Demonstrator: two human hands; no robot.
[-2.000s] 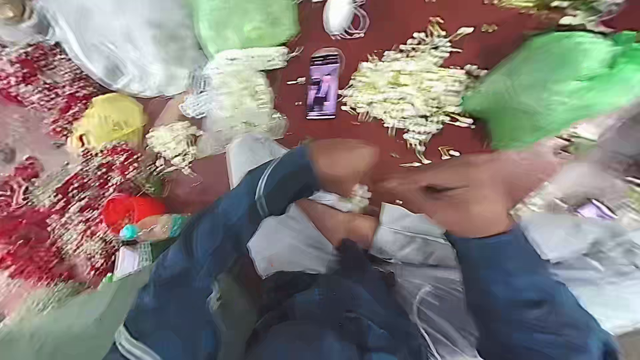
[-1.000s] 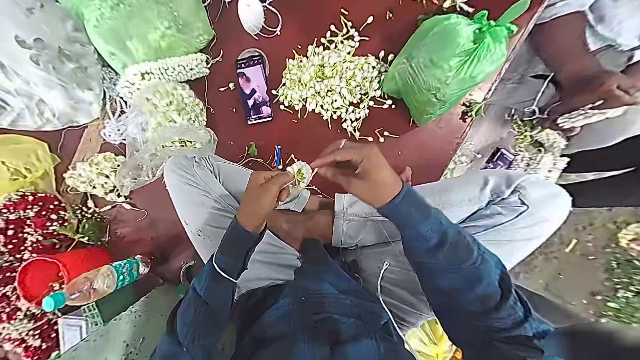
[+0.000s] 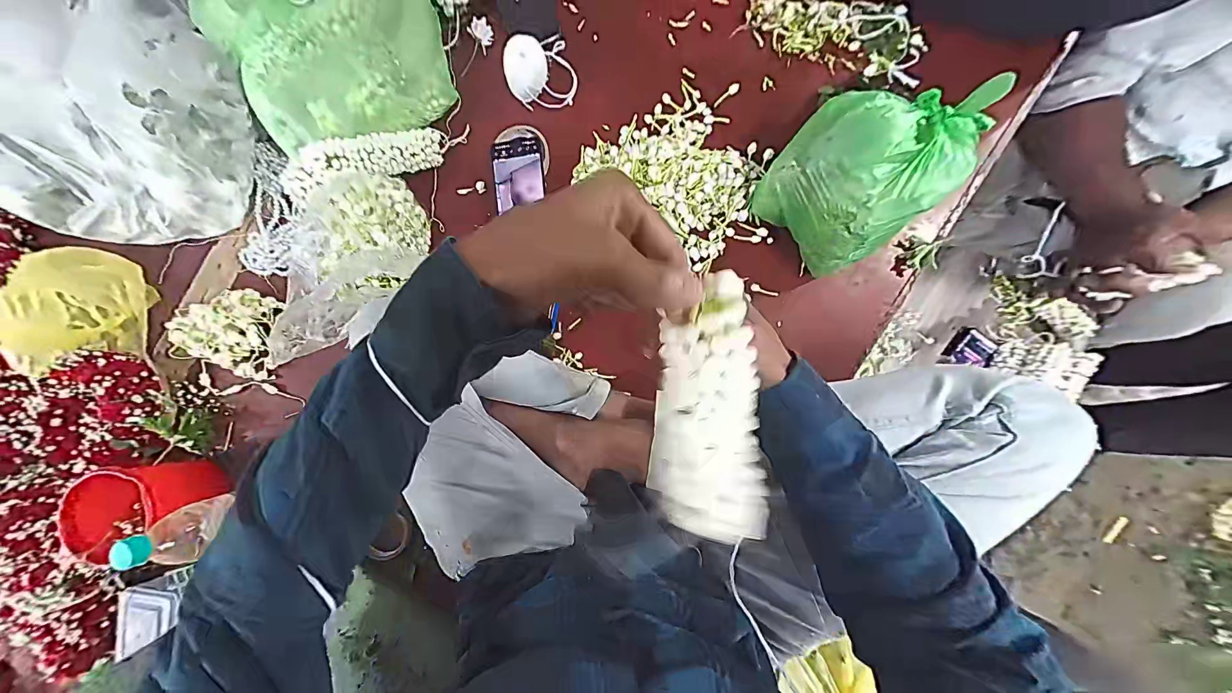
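A garland of white flower buds hangs over my lap, blurred by motion, with a white thread trailing from its lower end. My left hand pinches the garland's top edge between thumb and fingers. Behind the upper right side of the garland is my right hand, mostly hidden, so its grip cannot be seen. Just beyond both hands lies a heap of loose white buds with green stems on the red surface. A smartphone with a lit screen lies left of the heap.
A knotted green plastic bag stands right of the heap. At left are another green bag, a yellow bag, red flowers, a red plastic cup and a bottle. Another person's hands are at right.
The garland now hangs long below my hands; one second ago only a small white bunch showed between them. My left hand has risen and moved over beside the phone. The view has shifted.
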